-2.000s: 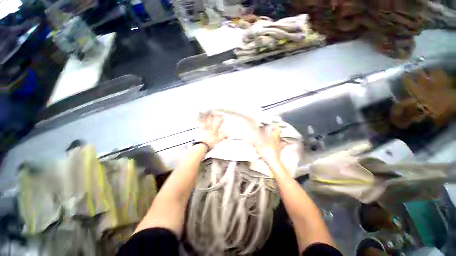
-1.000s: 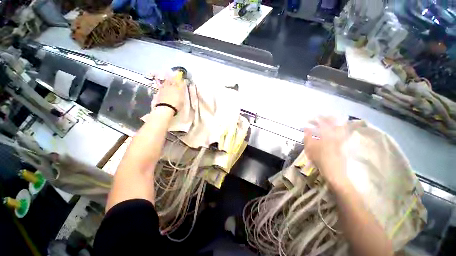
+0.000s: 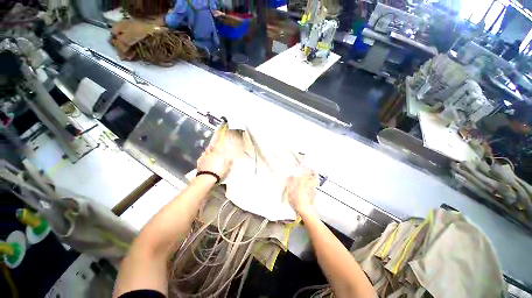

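A bundle of cream canvas bags (image 3: 256,186) lies over the near edge of the long white table, with many looped straps (image 3: 219,244) hanging down toward my lap. Yellow edging shows at its lower right. My left hand (image 3: 216,163) is on the bundle's left edge, with a dark band at the wrist. My right hand (image 3: 301,189) is on its right edge. Both hands touch the cloth; the fingertips are washed out by glare.
Another cream bundle with yellow edges (image 3: 461,256) hangs at lower right. Brown bags (image 3: 149,41) lie on the white table (image 3: 356,151) at far left. Thread cones (image 3: 32,224) stand at lower left. A person in blue (image 3: 195,23) and sewing machines (image 3: 318,35) are beyond.
My right hand has moved left from the right-hand bundle to the bundle at my left hand. That bundle's cloth is now spread between both hands. The view has shifted, and the right bundle sits lower.
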